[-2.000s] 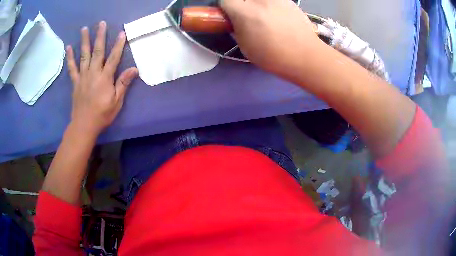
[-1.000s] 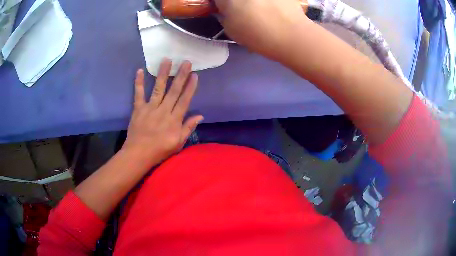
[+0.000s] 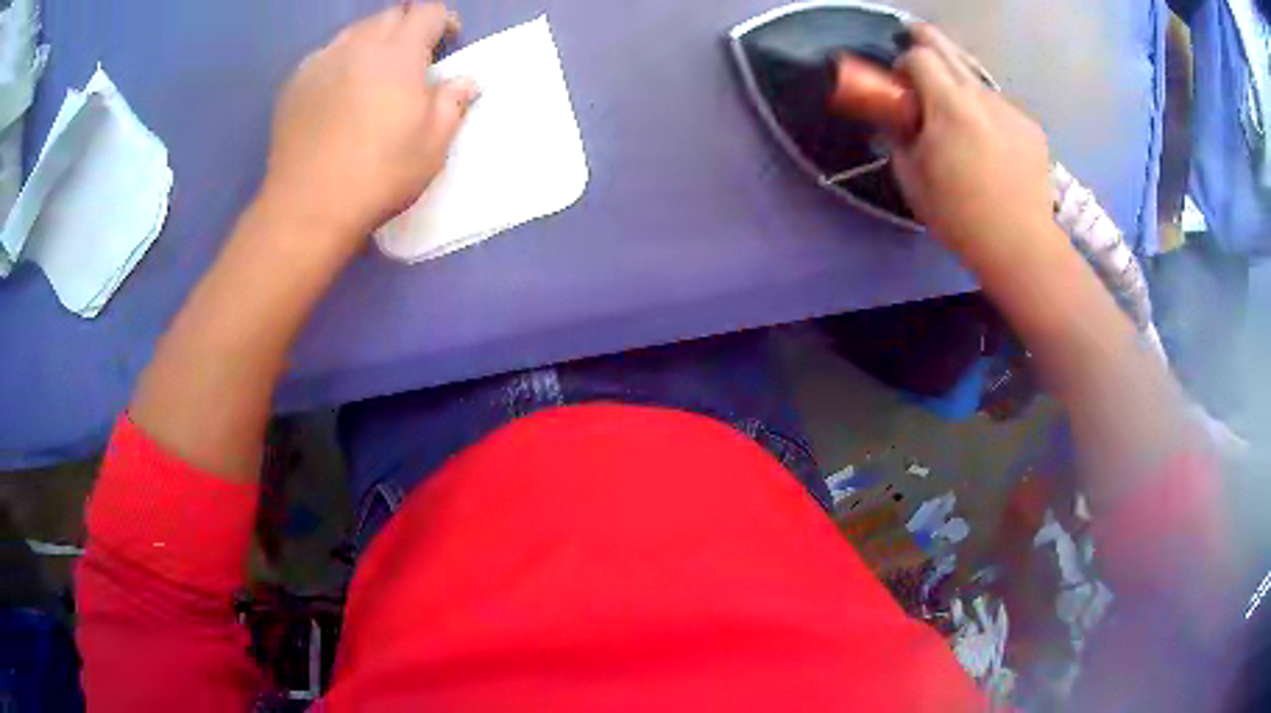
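A white pocket piece (image 3: 513, 146) lies on the blue-violet table cover, its rounded corners toward me. My left hand (image 3: 365, 119) is at its upper left edge, with thumb and fingers bent at the cloth; part of the piece is hidden under the hand. Whether the fingers pinch it is hard to tell. My right hand (image 3: 972, 151) grips the orange-brown handle (image 3: 874, 98) of the black steam iron (image 3: 797, 87). The iron sits on the table to the right of the piece, apart from it, its point toward the upper left.
A stack of white pieces (image 3: 95, 195) lies at the table's left, with more white cloth (image 3: 17, 105) at the left rim. The cloth-wrapped steam hose (image 3: 1104, 240) runs right from the iron. The table's front edge crosses before me. Cloth (image 3: 1234, 126) hangs at right; scraps (image 3: 976, 627) litter the floor.
The iron has moved right, off the white piece, with my right hand on it. My left hand has moved from the piece's lower edge to its upper left edge. The piece now lies turned.
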